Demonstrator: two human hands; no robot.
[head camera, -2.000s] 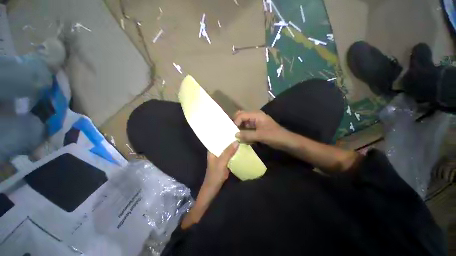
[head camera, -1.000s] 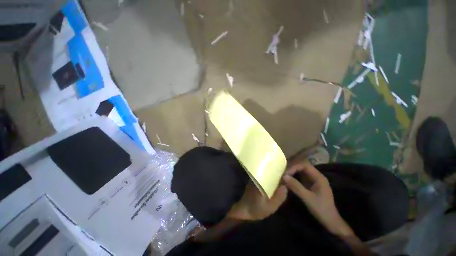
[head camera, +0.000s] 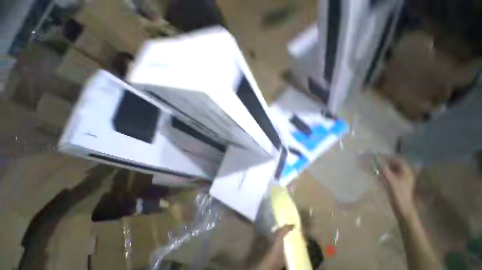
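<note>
My left hand (head camera: 281, 244) is low in the picture, partly cut off by the bottom edge, holding a long pale-yellow label sheet (head camera: 289, 224). The sheet stands upright beside the white cartons. My right hand (head camera: 399, 176) is raised at the right, away from the sheet, and blurred; whether something is at its fingertips I cannot tell. Tall white cartons with black pictures (head camera: 185, 68) stand in front of me, and another white carton (head camera: 92, 124) leans at the left. A smaller white end panel (head camera: 246, 182) faces me just beyond the sheet.
Further white cartons (head camera: 338, 52) stand at the upper right. A blue and white printed sheet (head camera: 312, 140) lies on the floor behind the cartons. Crumpled clear film (head camera: 198, 227) lies at the lower left. Brown cardboard (head camera: 111, 242) covers the floor. A grey-blue shape, too blurred to name, is at the right.
The view has swung to the left and up, bringing the standing cartons into sight. My right hand has come away from the yellow sheet; my left hand still holds it.
</note>
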